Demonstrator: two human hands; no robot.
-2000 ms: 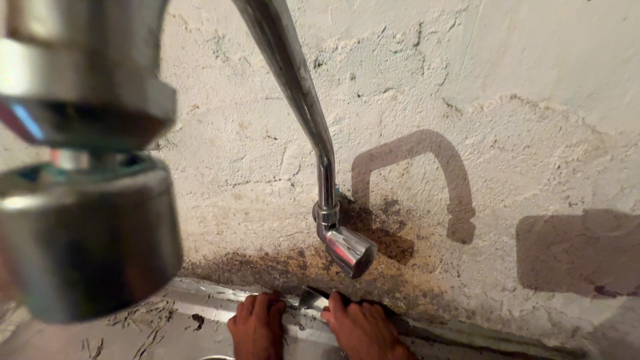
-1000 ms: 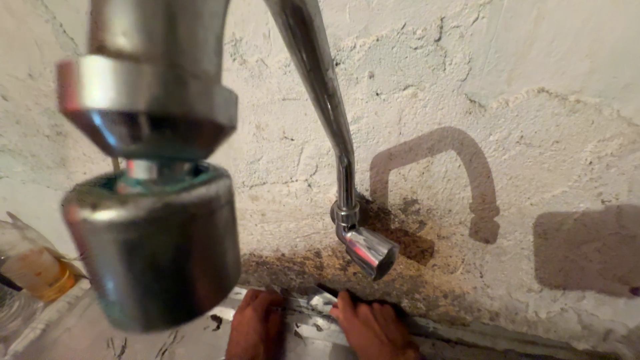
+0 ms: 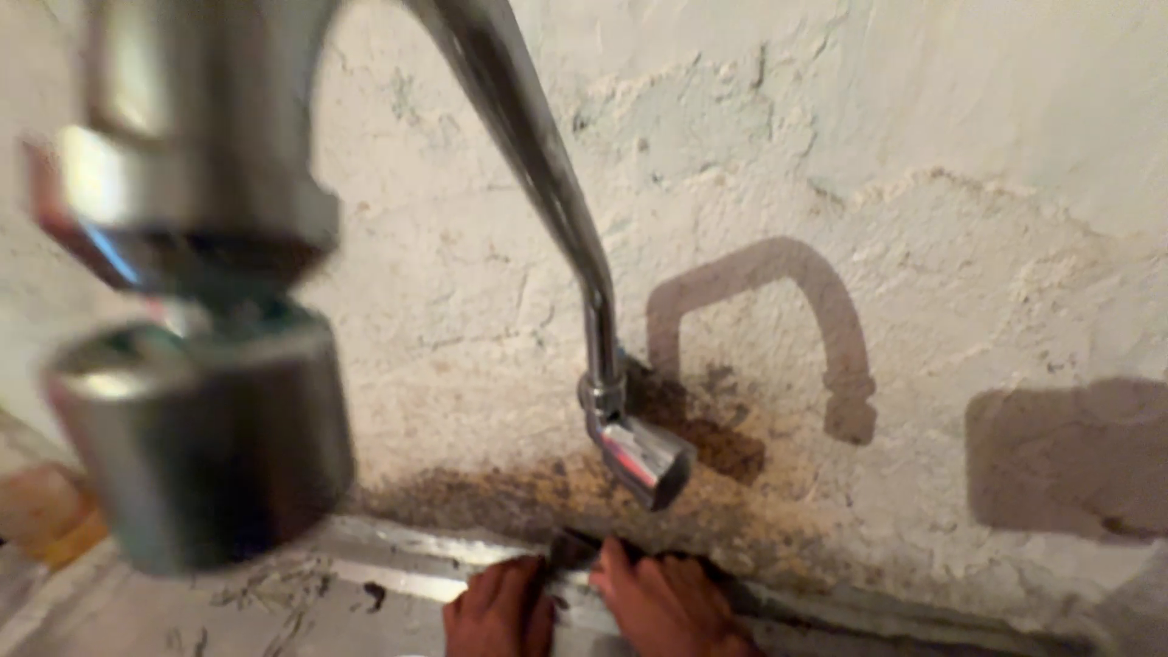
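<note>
Along the back edge of a metal sink (image 3: 392, 580), where it meets the stained wall, both hands work close together. My right hand (image 3: 666, 598) is closed around a dark, flat-bladed tool (image 3: 573, 549), perhaps a scraper; its handle is hidden by the fingers. Just left of the blade, my left hand (image 3: 499, 607) rests on the sink's edge with bent fingers; whether it holds anything is hidden. Above the hands, a chrome faucet knob (image 3: 646, 461) sticks out from the wall at the foot of the curved spout pipe (image 3: 534, 146). Dark bits of debris (image 3: 374, 596) lie on the sink's surface.
The faucet's spout end (image 3: 205, 438) hangs very near the camera at the left, blurred, and blocks part of the view. A container with something orange-yellow (image 3: 55, 516) stands at the far left. The rough plastered wall (image 3: 958, 301) carries the faucet's shadow.
The blade looked bright two seconds ago and looks dark now. Both hands stay at the back edge of the sink. The view has shifted slightly.
</note>
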